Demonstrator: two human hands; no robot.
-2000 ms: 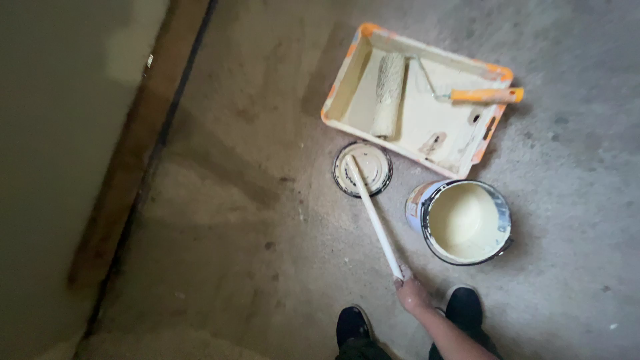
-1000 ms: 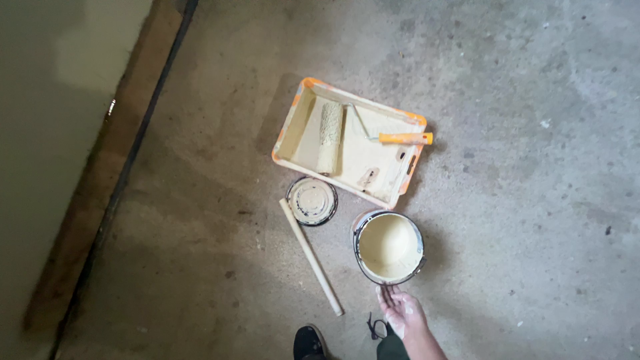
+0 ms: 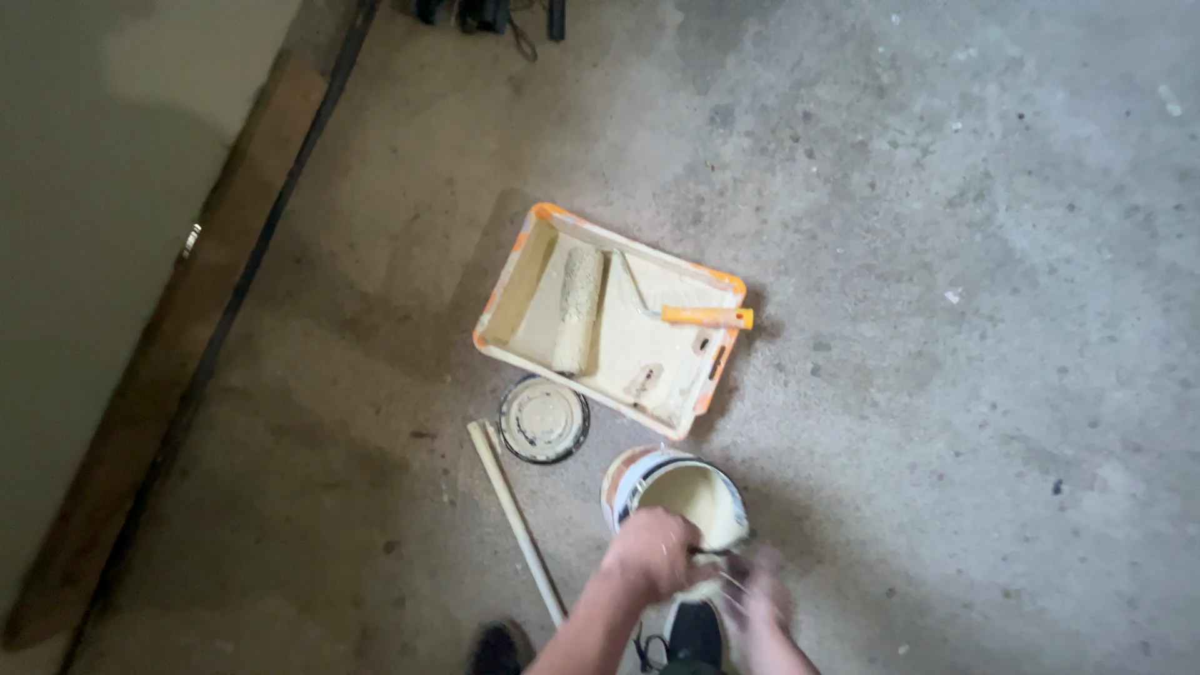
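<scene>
A paint can [image 3: 623,483] of cream paint stands tilted on the concrete floor, its mouth partly covered by my hands. My left hand [image 3: 661,553] is at the can's near rim with its fingers curled; whether it grips the rim or the wire handle is unclear. Blurred, my right hand [image 3: 757,591] is just right of it, by the wire handle [image 3: 734,583]. Beyond the can, an orange-edged paint tray [image 3: 656,361] holds a paint roller with an orange handle [image 3: 703,317]. A paint-smeared lid [image 3: 544,419] lies against the tray's near side, with a pale stick [image 3: 516,516] beside it.
My dark shoes [image 3: 694,633] are at the bottom edge, close to the can and stick. Along the left runs a wall with a wooden board [image 3: 187,328] at its foot. Dark objects and a cord [image 3: 487,14] lie on the floor at the top.
The stick, held in a hand over the lid two seconds ago, lies on the floor. A second hand has come in at the can, which now leans. The view has shifted.
</scene>
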